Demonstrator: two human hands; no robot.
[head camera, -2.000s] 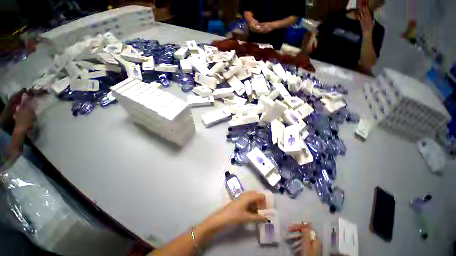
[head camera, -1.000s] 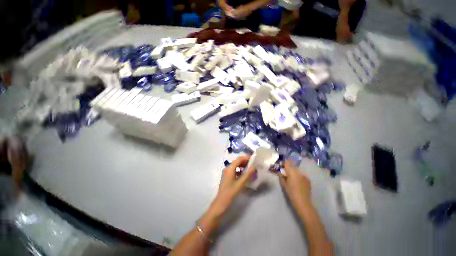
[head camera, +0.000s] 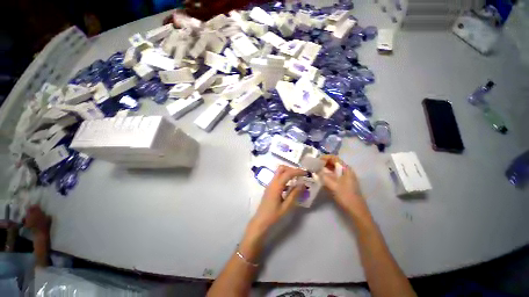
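Observation:
A small white carton with a blue-violet print is between my hands, low over the table in front of me. My left hand holds it from the left side. My right hand has its fingers pinched at the carton's upper right end, by a white flap; whether it grips the flap or something else is hidden. A clear bottle with a dark cap lies just left of my left fingers. Another white carton lies just beyond my hands at the edge of the heap.
Heaped cartons and blue-violet bottles lie beyond. A block of closed cartons stands left, a small group right. A black phone and loose bottles lie right. Another person's hand shows at left.
The view has tilted down and shifted. Both hands are now close together at the carton; my right hand has moved in to its upper end, and the carton's printed face now shows.

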